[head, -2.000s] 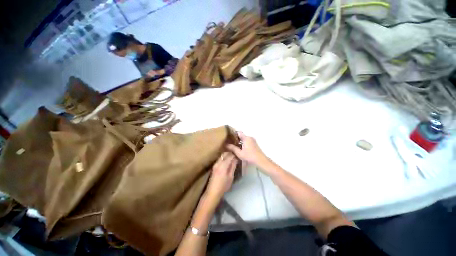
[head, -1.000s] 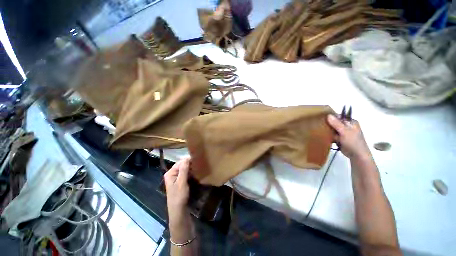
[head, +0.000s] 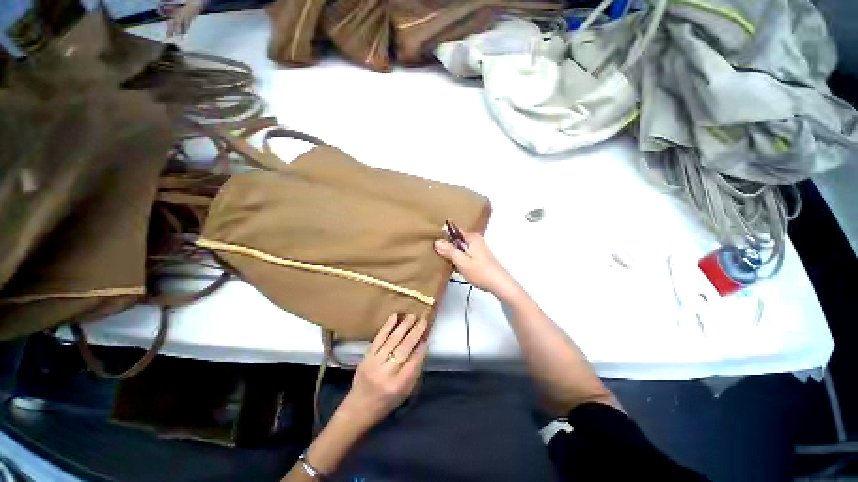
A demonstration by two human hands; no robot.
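A brown bag body (head: 329, 226) lies on the white-covered table with a yellow-gold line (head: 320, 270) across it. My left hand (head: 390, 362) rests with its fingers spread on the bag's near right corner, below the end of the line. My right hand (head: 475, 259) is at the bag's right edge and holds dark thread snips (head: 455, 235), tips pointing up and left. A thin dark cord hangs from the snips over the table. A brown handle loop (head: 293, 135) stands out behind the bag.
Brown bags (head: 75, 202) with bunched straps lie at left, and more brown bags (head: 376, 33) at the far side. Grey-beige bags (head: 743, 94) lie at far right. A bottle with a red label (head: 729, 269) and a small oval piece (head: 534, 216) are on the table.
The bag, earlier held up between both hands, now lies on the table with the yellow line showing. My left hand has moved from its left end to its near right corner.
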